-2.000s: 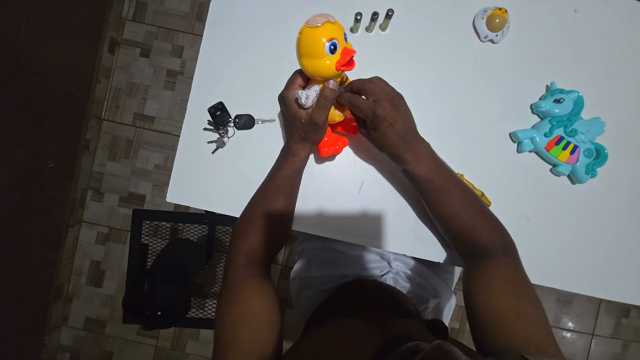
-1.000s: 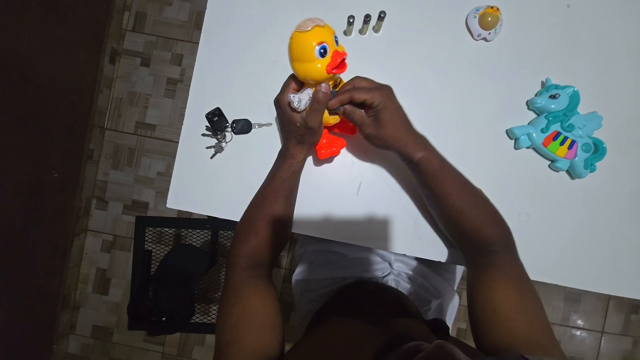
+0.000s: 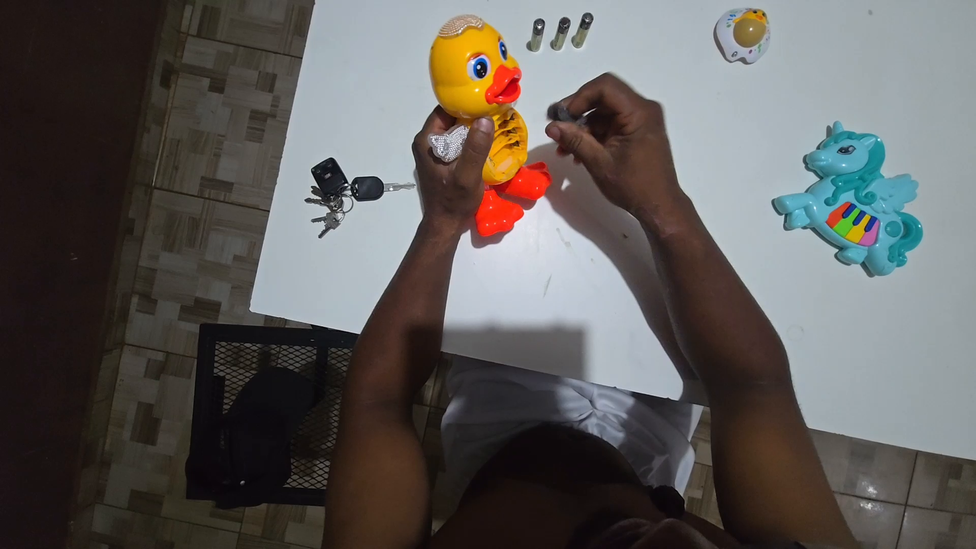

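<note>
A yellow plastic toy duck [image 3: 465, 76] with orange feet stands upright on the white table, my left hand [image 3: 456, 164] wrapped around its body. The front of its body shows an uncovered hollow with ridges inside. My left thumb lies beside its silvery beaded wing [image 3: 448, 143]. To the right of the duck, my right hand [image 3: 610, 137] is raised, its fingertips pinching a small dark object [image 3: 566, 114]; blur hides what that is. Beyond them, three cylindrical batteries [image 3: 561, 34] stand in a row near the duck's head.
A bunch of keys with a black remote [image 3: 329, 177] lies left of the duck on the white table [image 3: 534, 290]. At the right are a turquoise unicorn toy [image 3: 854, 198] and a small white egg-shaped toy [image 3: 743, 36]. A black mesh chair [image 3: 267, 412] stands at the near left.
My right hand has moved away from the duck's body to the right, with a small dark object in its fingers. The duck's front hollow now shows. My left hand keeps its hold.
</note>
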